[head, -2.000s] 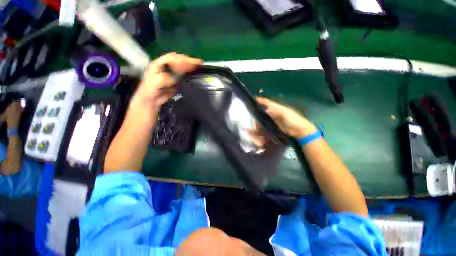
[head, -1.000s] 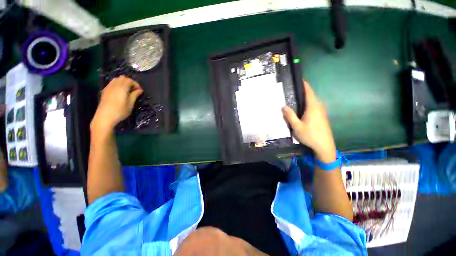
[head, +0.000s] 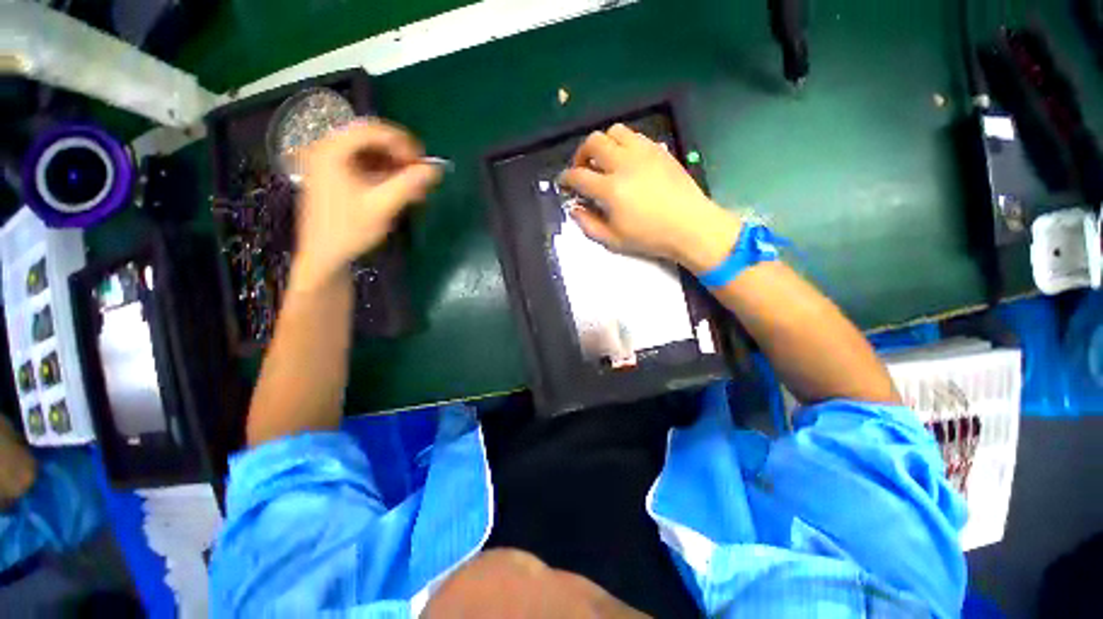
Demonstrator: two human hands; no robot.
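The opened tablet (head: 623, 296) lies in its black rectangular frame (head: 514, 284) on the green bench, its large white rectangle showing. My right hand (head: 635, 194), with a blue wrist strap (head: 740, 256), is over the tablet's far end, fingertips bent down onto it. They hide most of the circuit end, and whether they hold anything is unclear. My left hand (head: 357, 194) is slightly blurred above the black parts tray (head: 387, 284). Its fingertips pinch a small part (head: 433, 162) with a pale tip. The screw dish (head: 309, 121) is partly behind this hand, and dark components (head: 257, 248) lie in the tray.
A second framed tablet (head: 131, 363), a white tray (head: 42, 327) and a purple-ringed device (head: 78, 175) are at left. A black screwdriver (head: 790, 42) hangs at the top. A black box (head: 1006, 181) and white holder (head: 1067, 250) are at right. Another person's sleeve (head: 55, 508) shows lower left.
The framed tablet was set down on the bench. My left hand has risen from the component pile and moved right with a small part. My right hand has moved from the frame's right side to the tablet's far end.
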